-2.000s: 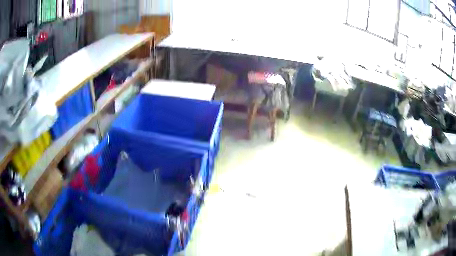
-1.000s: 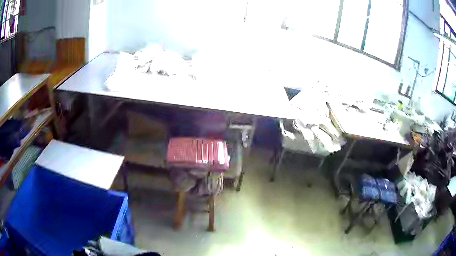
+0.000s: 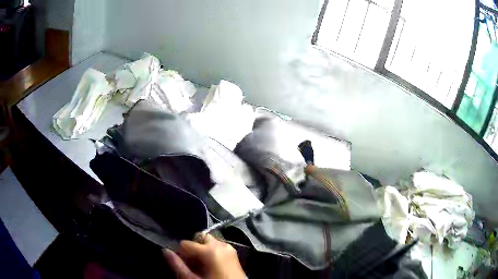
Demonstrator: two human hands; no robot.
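Note:
A large bundle of dark and grey garment pieces [image 3: 295,229] lies in front of me on the white table, with brown stitched seams on some pieces. A thin pale tie [image 3: 235,219] runs across its middle. One bare hand, seemingly my right hand [image 3: 210,259], is at the bottom centre, closed on the near end of the tie. The wrist is cut off by the frame's lower edge. My left hand cannot be made out.
Crumpled white cloth pieces [image 3: 144,82] lie at the table's back left, and another white cloth heap [image 3: 437,207] lies at the right. The pale table [image 3: 41,106] runs along a wall with a barred window [image 3: 420,49]. A small dark tuft-like object [image 3: 307,152] stands over the bundle.
The view has moved from the blue bins and aisle up to the wall table. The dark bundle and a hand on its tie now show; earlier no hand was visible.

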